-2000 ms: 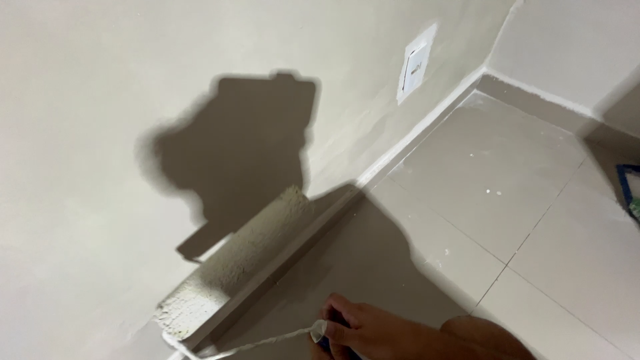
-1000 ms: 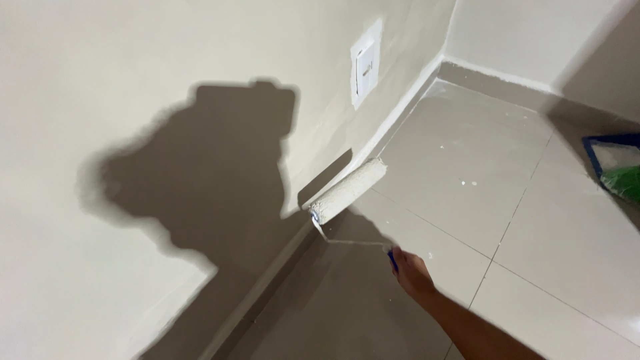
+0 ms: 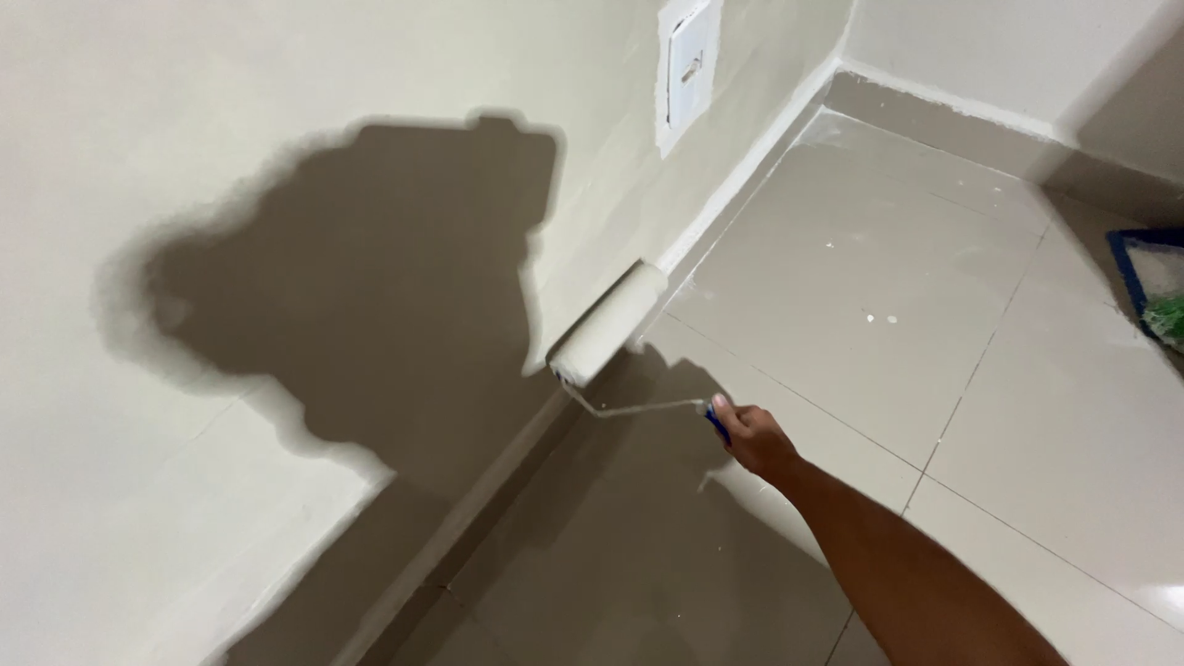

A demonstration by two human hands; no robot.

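My right hand (image 3: 754,437) grips the blue handle (image 3: 717,424) of a paint roller, its arm reaching in from the lower right. A thin bent wire frame (image 3: 638,408) runs from the handle to the left end of the roller sleeve (image 3: 610,324). The pale, paint-coated sleeve lies against the low part of the wall (image 3: 444,55), just above the baseboard (image 3: 518,462). Of my left hand nothing shows.
A white wall plate (image 3: 692,69) with a painted border sits above the roller. Tiled floor (image 3: 832,370) bears several paint specks. At the right edge is a blue-rimmed tray (image 3: 1124,268) with something green in it. A large shadow covers part of the wall and floor.
The roller, in my right hand throughout, was nearer the bottom of the view two seconds ago and then farther along the baseboard. Since one second ago it has shifted slightly, now flatter on the wall.
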